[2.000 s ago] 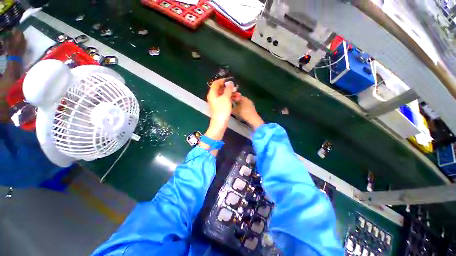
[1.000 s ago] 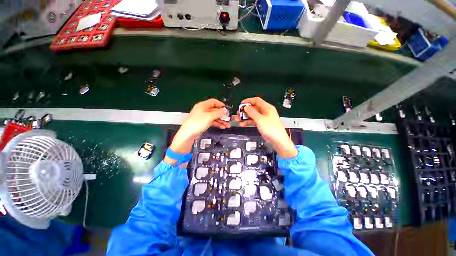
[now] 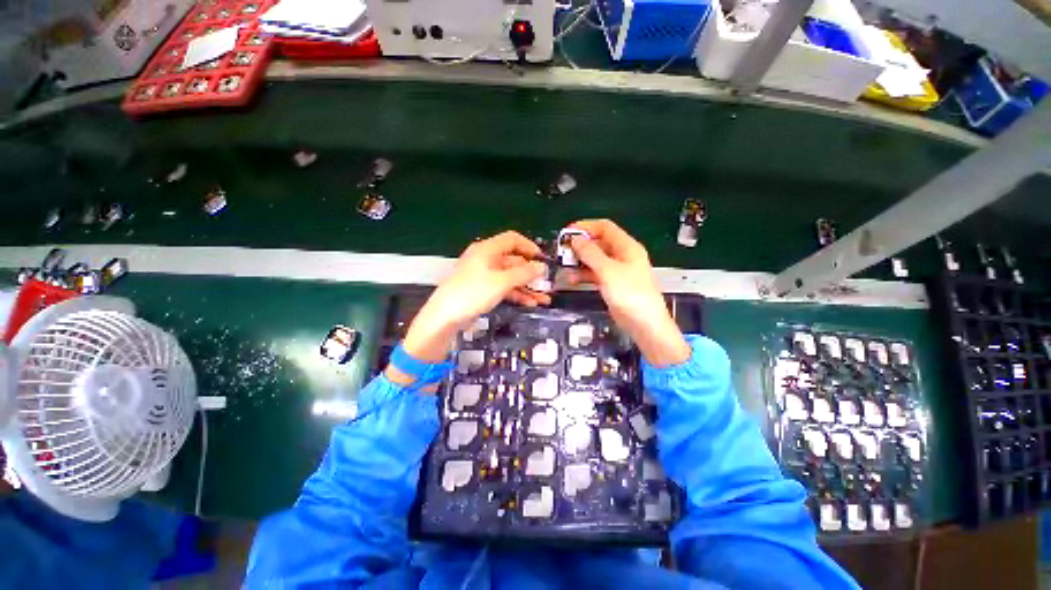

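My left hand holds a pale square flex-cable module between its fingertips. My right hand holds a small white-edged device unit. The two parts are close together above the pale rail; whether they touch cannot be told. Below my hands lies the black blister tray with rows of pale square modules in its pockets. A single white-edged unit lies on the green bench left of the tray.
White fan at left, beside small pale scraps. Green belt beyond the rail carries scattered units. Clear tray and black grid tray at right. Grey post slants across upper right. Red trays and blue boxes stand beyond.
The view has swung round and levelled since the oldest frame. Since one second ago, my hands have come closer together with their parts, and the units on the belt have shifted right.
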